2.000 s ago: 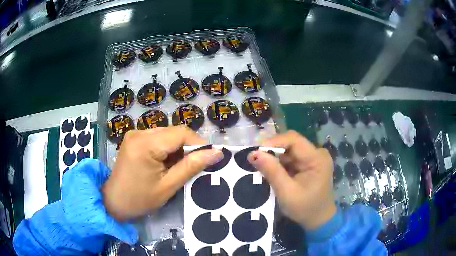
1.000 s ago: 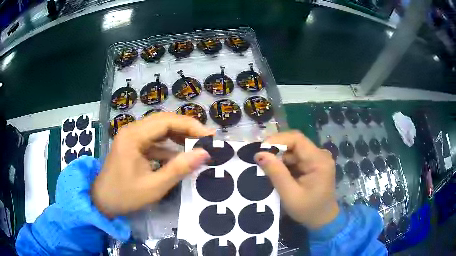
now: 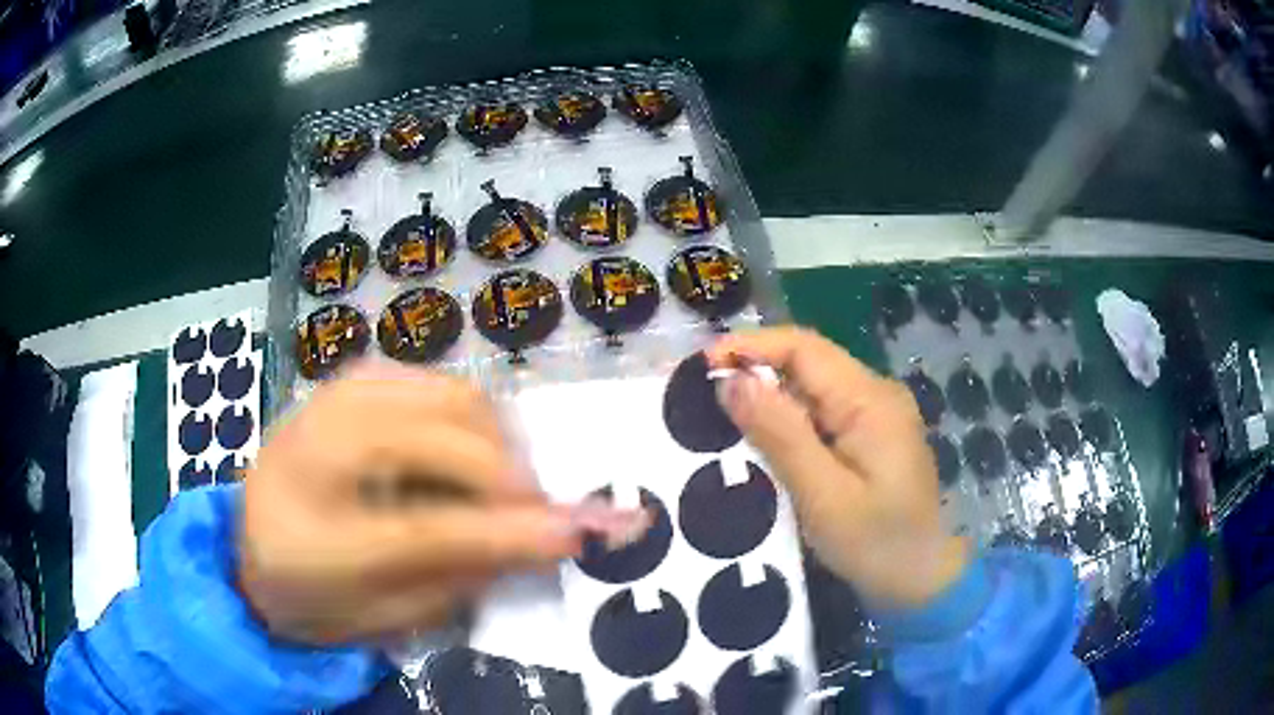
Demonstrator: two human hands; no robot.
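A white release sheet [image 3: 573, 419] carries notched black discs in two columns. Its top-left place is blank. My right hand [image 3: 838, 475] grips the sheet's upper right edge between thumb and finger, beside the top-right disc [image 3: 694, 405]. My left hand [image 3: 405, 503] is blurred, its thumb and fingertips close together over the second left disc [image 3: 625, 545]. Whether it holds a disc is unclear. Behind, a clear blister tray [image 3: 291, 210] holds rows of round modules with gold-orange circuitry [image 3: 517, 305]. The sheet and hands hide its nearer part.
At left lie a white sticker strip [image 3: 214, 391] with black discs and a plain white strip [image 3: 105, 475]. At right are a second clear tray with black discs [image 3: 1027, 447] and a crumpled white piece [image 3: 1129, 335]. A green surface with white edging [image 3: 894, 240] lies beyond.
The top-left disc has left its place on the sheet. My left hand has moved down the sheet. The sheet has shifted slightly right and tilted, and my right hand has risen slightly.
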